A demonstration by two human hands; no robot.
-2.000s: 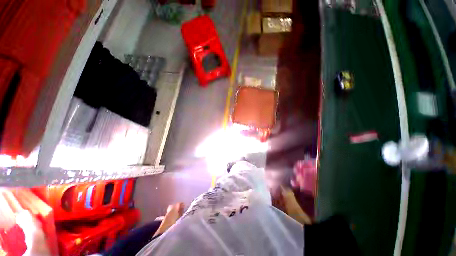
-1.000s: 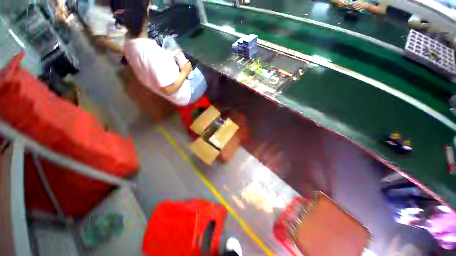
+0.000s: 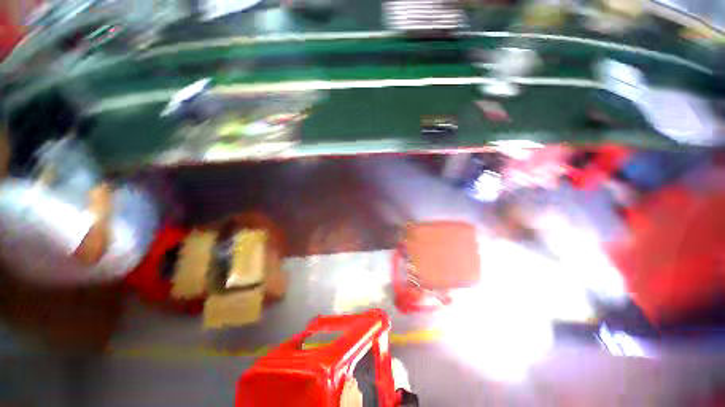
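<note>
The view is strongly blurred. Neither of my hands can be made out. A red plastic stool (image 3: 290, 370) lies nearest in front of me, cut off by the bottom edge. A small skin-toned patch shows at its dark side opening; I cannot tell what it belongs to. A small white and dark shape (image 3: 401, 377), possibly a shoe, touches the stool's right side in the picture.
A red stool with a brown-orange seat (image 3: 443, 254) stands beyond, near the bench. Open cartons (image 3: 234, 270) are to its left, beside a seated person (image 3: 63, 215). The green bench (image 3: 366, 119) runs across behind, bearing small dark items. Red material (image 3: 684, 254) is at right. Glare covers floor at right.
The view has swung to the right and now faces the bench squarely. The seated person and cartons have shifted left in the picture; the near stool is still at the bottom.
</note>
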